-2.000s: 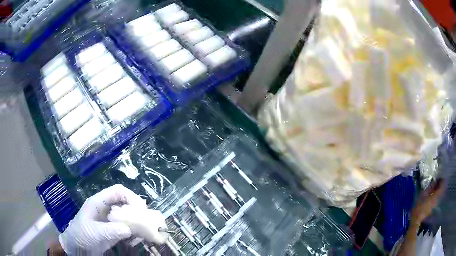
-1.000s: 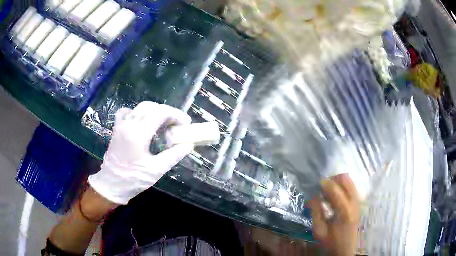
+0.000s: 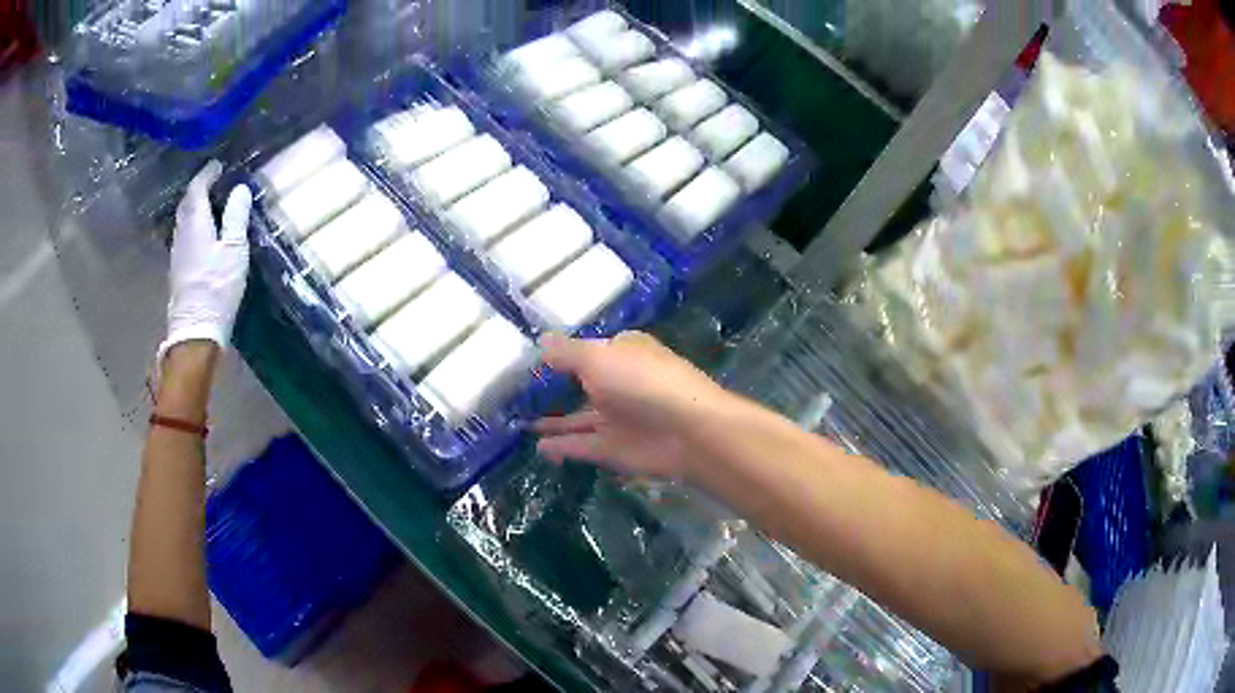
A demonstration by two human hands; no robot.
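A clear tray with two rows of white blocks [image 3: 413, 301] sits in a blue basket [image 3: 454, 467] on the green bench. My left hand [image 3: 210, 264], in a white glove, is at the basket's far left end, fingertips beside its rim; whether it grips is unclear. My right hand [image 3: 616, 406] is bare, at the near right corner, fingers apart, its upper fingertip against the end block. No held item shows in it. A clear tray of rod parts [image 3: 677, 596] lies partly under my right forearm, with a white piece [image 3: 731, 634] on it.
A second blue basket of white blocks [image 3: 698, 203] adjoins behind. Another blue basket [image 3: 156, 115] is at upper left. A large bag of cream foam pieces [image 3: 1056, 298] and a metal post [image 3: 921, 136] stand right. Stacked blue baskets [image 3: 291, 555] are below the bench edge.
My left hand has left the rod tray for the block basket's far end, without the white unit it held. My right hand has crossed from the right, away from the clear trays, to the basket.
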